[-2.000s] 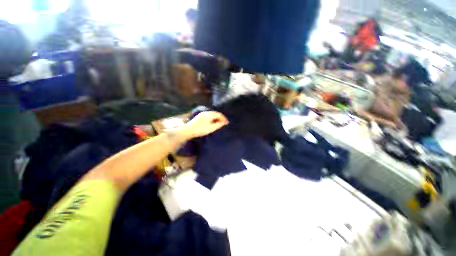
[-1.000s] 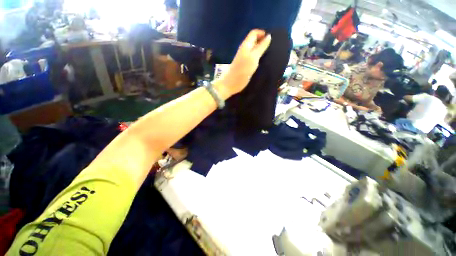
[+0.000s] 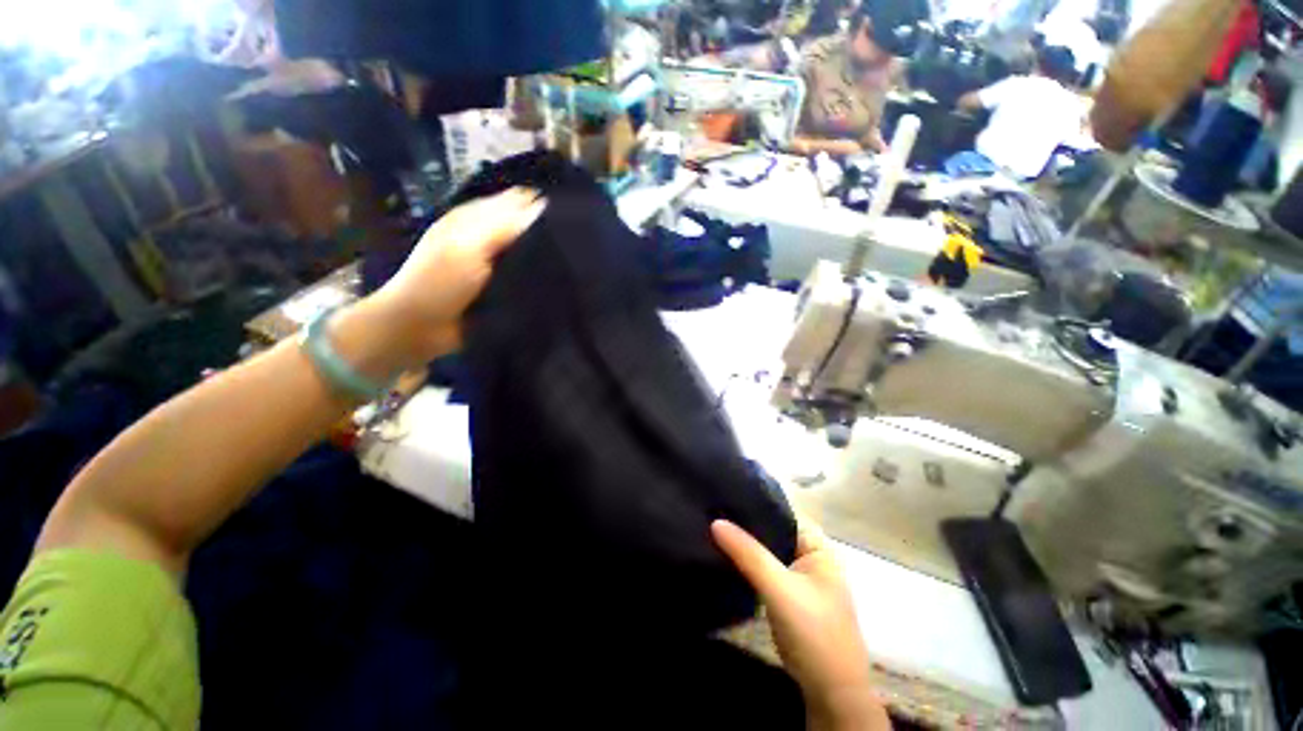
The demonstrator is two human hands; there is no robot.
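Observation:
My left hand [image 3: 465, 264], with a pale bracelet on the wrist, grips the upper edge of a black fabric panel [image 3: 593, 414]. My right hand [image 3: 807, 600] grips the lower right edge of the same panel, thumb on top. The panel is held up and spread between both hands, over the table's front edge. Its lower part merges with dark cloth below, so its end cannot be told. The cream industrial sewing machine [image 3: 972, 357] stands to the right, its needle end beside the panel and not touching it.
A black mobile phone [image 3: 1017, 607] lies under the machine arm. Dark cut pieces [image 3: 707, 257] lie at the table's back. A dark blue garment [image 3: 443, 32] hangs at the top. Small metal parts lie at the right end. Other workers sit behind.
My left hand has come down and nearer with the black panel, away from the hanging garment. My right hand has appeared, gripping the panel. The view has turned right, showing the machine and phone.

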